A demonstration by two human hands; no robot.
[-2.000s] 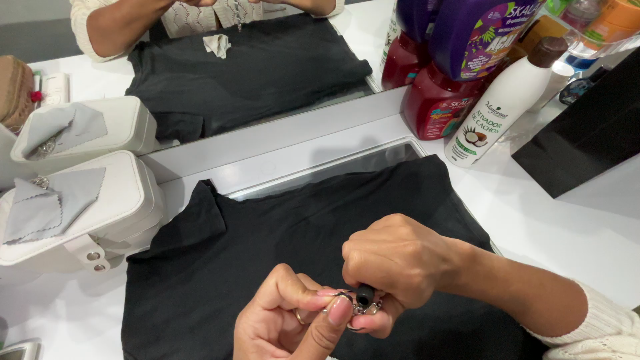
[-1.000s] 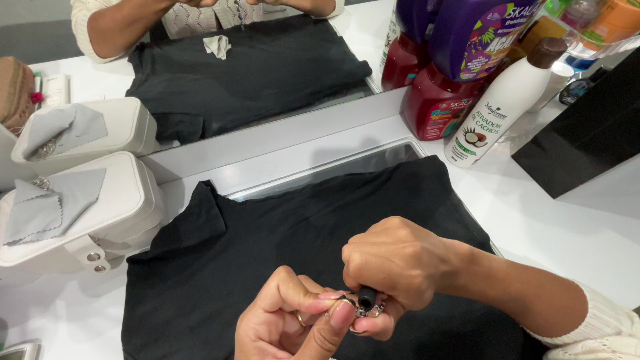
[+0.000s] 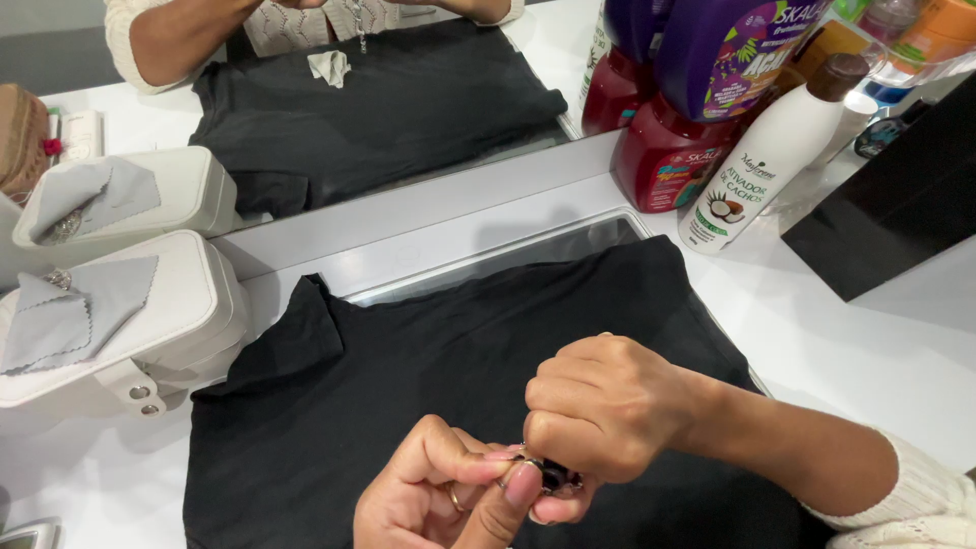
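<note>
My left hand (image 3: 450, 488), with a ring on one finger, pinches a small metal piece between thumb and forefinger near the bottom of the view. Against its fingertips, my right hand (image 3: 602, 412) is closed around a small dark object (image 3: 555, 478) with shiny metal parts, perhaps jewelry; the fingers hide most of it. Both hands are over a black cloth garment (image 3: 412, 374) spread on the white table. In the mirror, a silver chain (image 3: 360, 27) hangs below the reflected hands, and a crumpled light cloth (image 3: 329, 69) shows on the reflected garment.
A white case (image 3: 183, 305) at left bears a gray polishing cloth (image 3: 114, 297) with silvery jewelry (image 3: 59, 279). The mirror (image 3: 427, 114) spans the back. A white bottle (image 3: 770, 160), a red jar (image 3: 663, 160), a purple jar (image 3: 724, 61) and a black box (image 3: 877, 198) stand at right.
</note>
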